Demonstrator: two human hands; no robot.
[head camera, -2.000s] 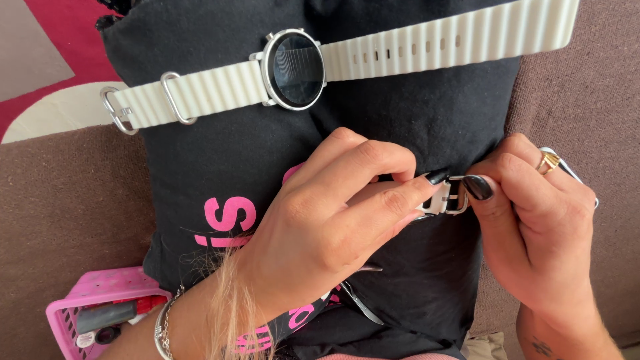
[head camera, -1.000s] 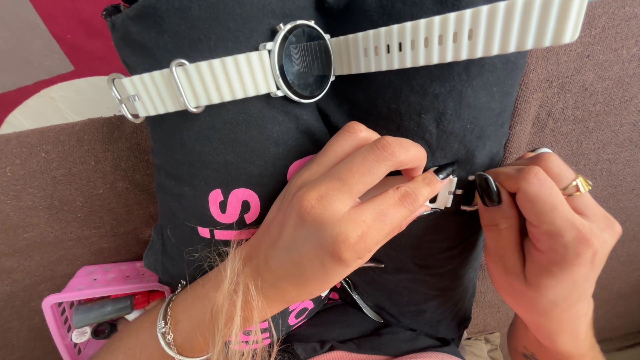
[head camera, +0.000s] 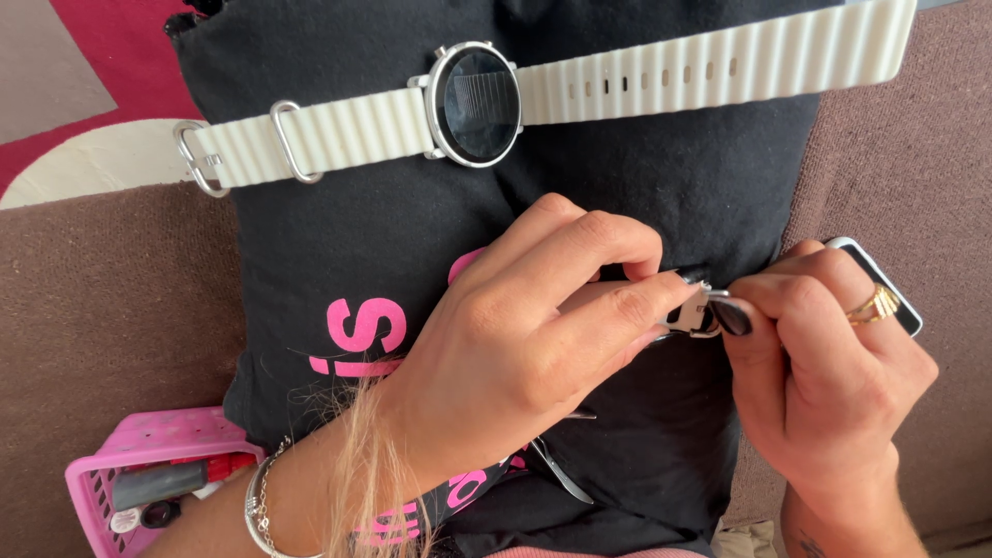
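My left hand (head camera: 535, 333) reaches in from the lower left and pinches a pale strap end beside a small metal watch buckle (head camera: 701, 314). Opposite it, my right hand (head camera: 821, 341), with a gold ring, grips the buckle's metal part between thumb and forefinger. Most of that strap is hidden by my fingers. Above both hands, a round smartwatch (head camera: 477, 105) with a dark face lies on a black cushion (head camera: 659, 163). Its ribbed cream band (head camera: 697, 66) stretches out to either side, with slots on the right part and metal loops on the left part.
A pink plastic basket (head camera: 170, 426) holding tubes and small items stands at the lower left. A metal tool (head camera: 562, 473), only partly visible, lies below my left hand. A white-edged device (head camera: 880, 283) rests behind my right hand on the brown sofa fabric (head camera: 899, 155).
My right hand has shifted its grip slightly at the buckle, and the white-edged device behind it shows again. My left hand keeps its pinch. The smartwatch has not plainly moved.
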